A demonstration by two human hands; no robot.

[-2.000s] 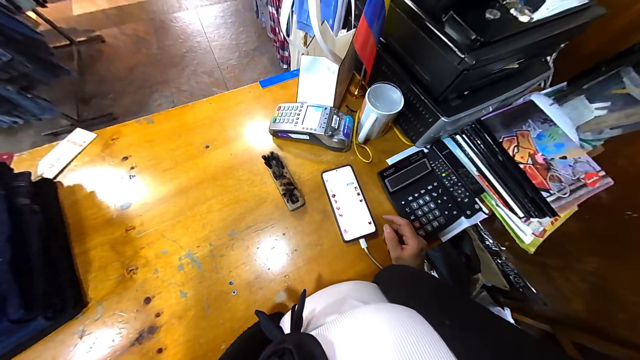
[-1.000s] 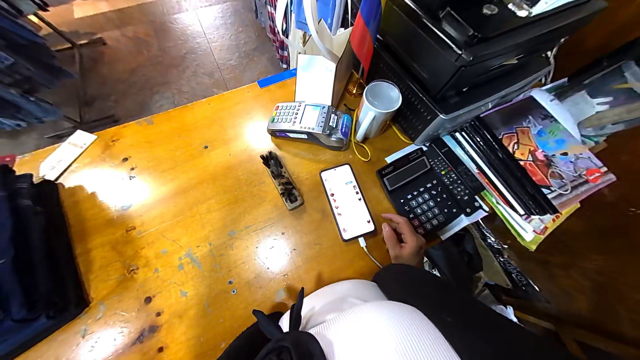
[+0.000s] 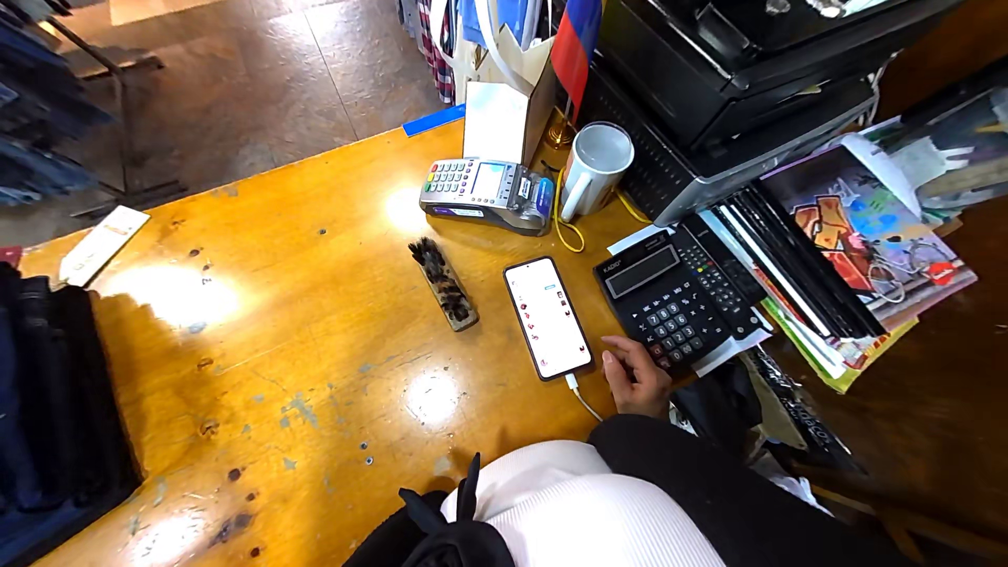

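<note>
My right hand (image 3: 636,378) rests on the wooden table with its fingers curled and nothing seen in it. Just left of it lies a smartphone (image 3: 548,317), screen lit, with a white charging cable (image 3: 581,395) in its lower end. A black desk calculator (image 3: 669,295) is at the hand's upper right, close to the fingertips. Further left lies a small wooden brush (image 3: 445,285) with dark bristles. A card payment terminal (image 3: 488,194) stands beyond the phone. My left hand is out of sight; only a black sleeve shows at the bottom edge.
A white mug (image 3: 597,167), a small flag (image 3: 576,51) and a paper bag (image 3: 539,94) stand at the back. Black equipment (image 3: 669,94) and stacked folders and magazines (image 3: 866,236) line the right. Folded dark trousers (image 3: 59,409) and a tag (image 3: 102,246) lie on the left.
</note>
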